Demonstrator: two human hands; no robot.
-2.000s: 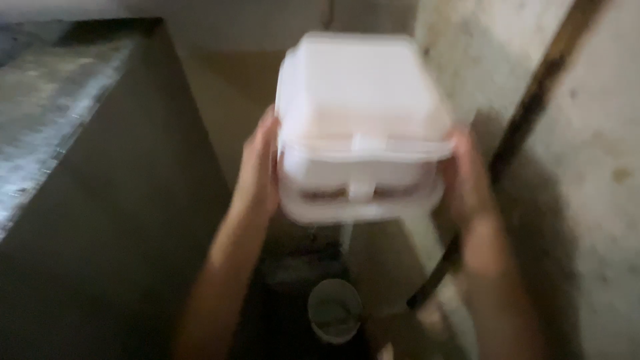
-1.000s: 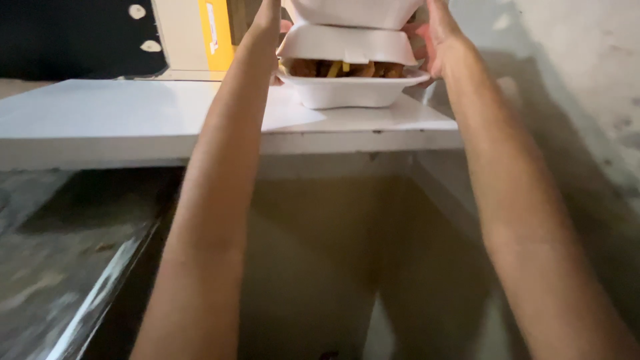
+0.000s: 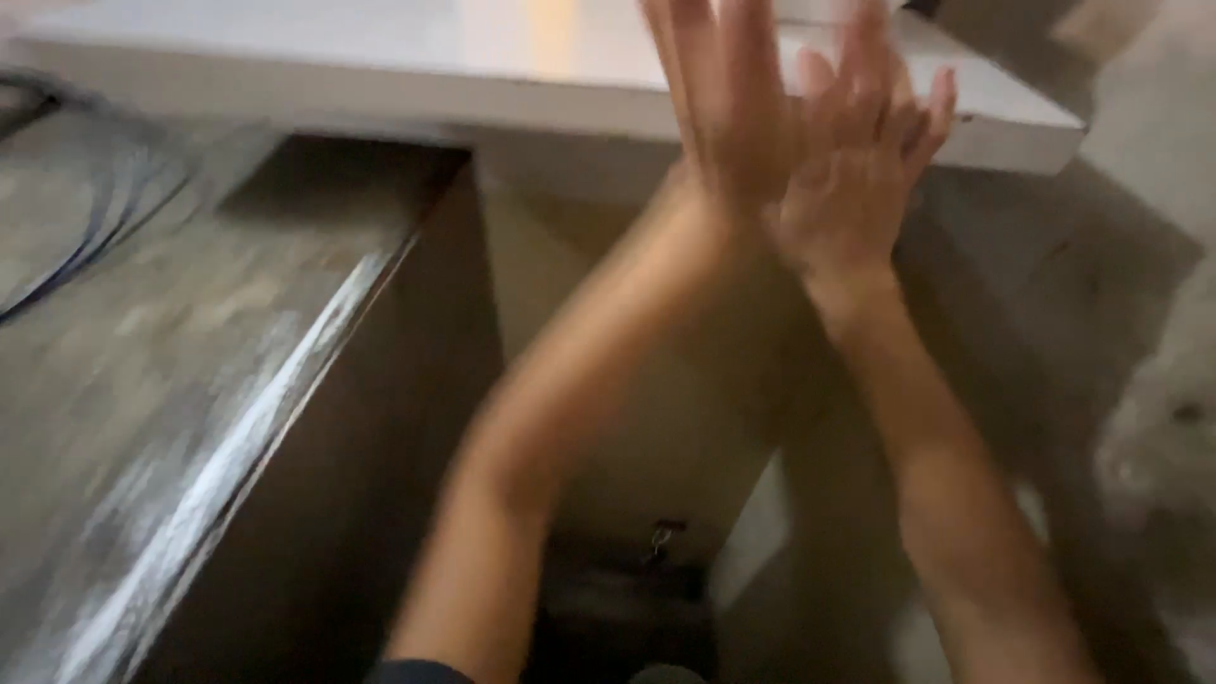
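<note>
Blurred by motion, my left hand (image 3: pixel 731 114) is raised before the edge of a white shelf (image 3: pixel 589 100), its fingers stretched upward and nothing held in it. Close beside it, and partly overlapped by it, my right hand (image 3: pixel 855 171) has its fingers spread and is empty too. Whether the two palms touch cannot be told. Behind the fingers, at the top edge of the view, a pale shape is mostly hidden.
A rough concrete counter (image 3: pixel 218 323) with a pale worn edge runs along the left, with dark cables (image 3: pixel 104 218) on it. A stained wall (image 3: pixel 1159 380) stands on the right. A small metal latch or hook (image 3: pixel 660 540) shows low down between my arms.
My hands have let go of the white foam food boxes, which an earlier frame shows held at the shelf. They have come together. The view has shifted.
</note>
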